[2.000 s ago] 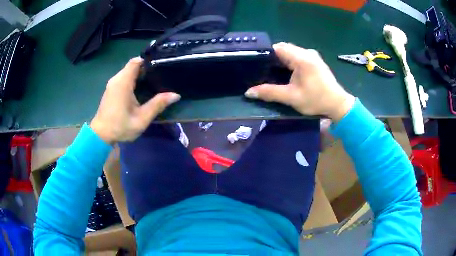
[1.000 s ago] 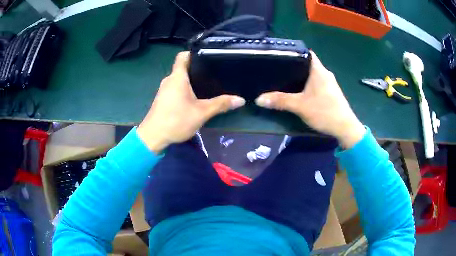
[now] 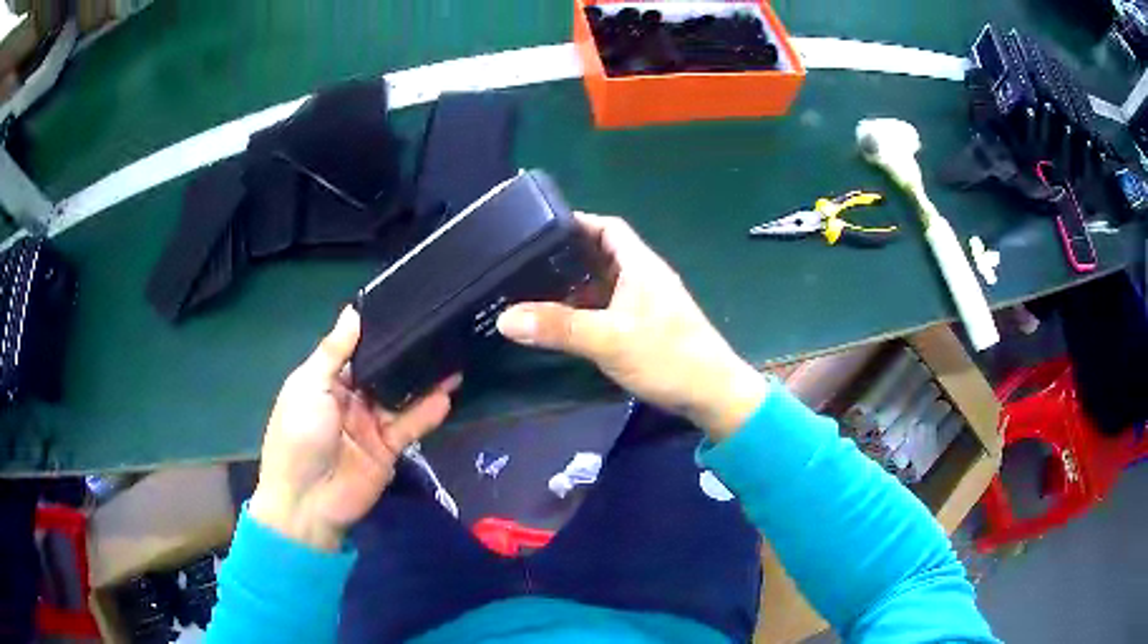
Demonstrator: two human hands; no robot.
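Note:
A black portable unit [image 3: 441, 283] is held tilted over the front edge of the bench, its right end higher. A plain narrow side and a pale trim line face up, and small white markings show on the face near my right thumb. My left hand [image 3: 334, 440] grips its lower left end, with fingers under it. My right hand [image 3: 617, 321] grips its right end, thumb on the marked face. The screen is not visible.
Flat black panels [image 3: 321, 189] lie behind the unit. An orange box [image 3: 692, 101] of small black pieces stands at the back. Pliers [image 3: 825, 220] and a white-headed stick [image 3: 932, 227] lie right. Black units are at far left [image 3: 32, 315] and far right [image 3: 1032, 88]. Cartons [image 3: 164, 516] stand below.
The unit has been turned and tilted. The row of shiny dots and the strap are no longer seen, and the marked face shows. My left hand has moved beneath its end. The view has shifted.

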